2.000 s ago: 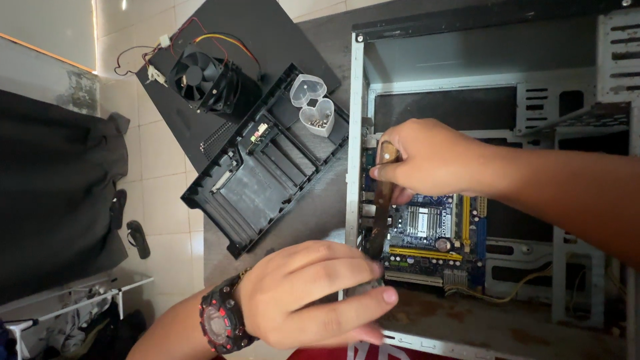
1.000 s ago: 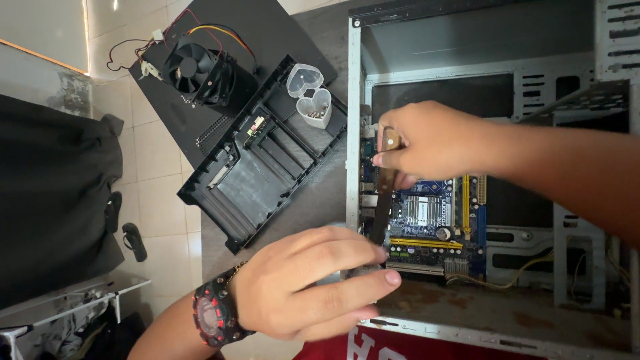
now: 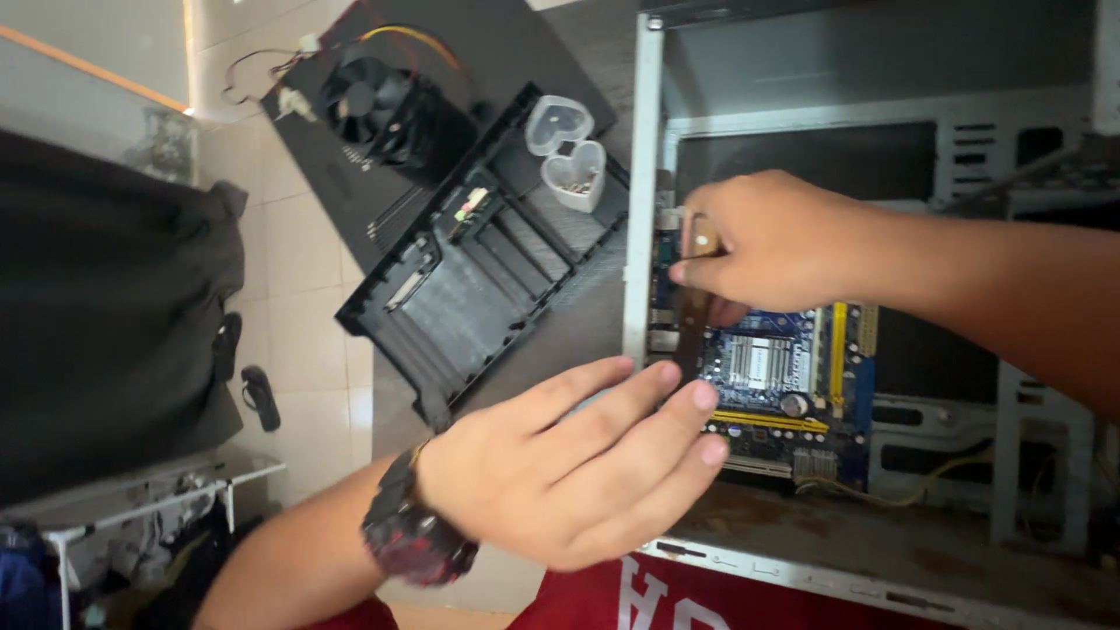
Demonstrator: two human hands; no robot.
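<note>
My right hand grips a long narrow tool with a wooden handle, over the left side of a blue motherboard inside an open metal computer case. The tool's dark lower part runs down toward the fingertips of my left hand, and its tip is hidden. My left hand, with a dark watch at the wrist, reaches over the case's left edge. Its fingers are slightly apart; the thumb and whatever lies under the palm are hidden. A heatsink sits on the board below my right hand.
Left of the case, a black plastic front panel holds an open heart-shaped plastic box with small metal parts. A black cooling fan with wires rests on a dark flat panel. The case's lower metal rim runs near my lap.
My right hand keeps its grip on the tool over the board. The fingers of my left hand look straighter and more spread than before.
</note>
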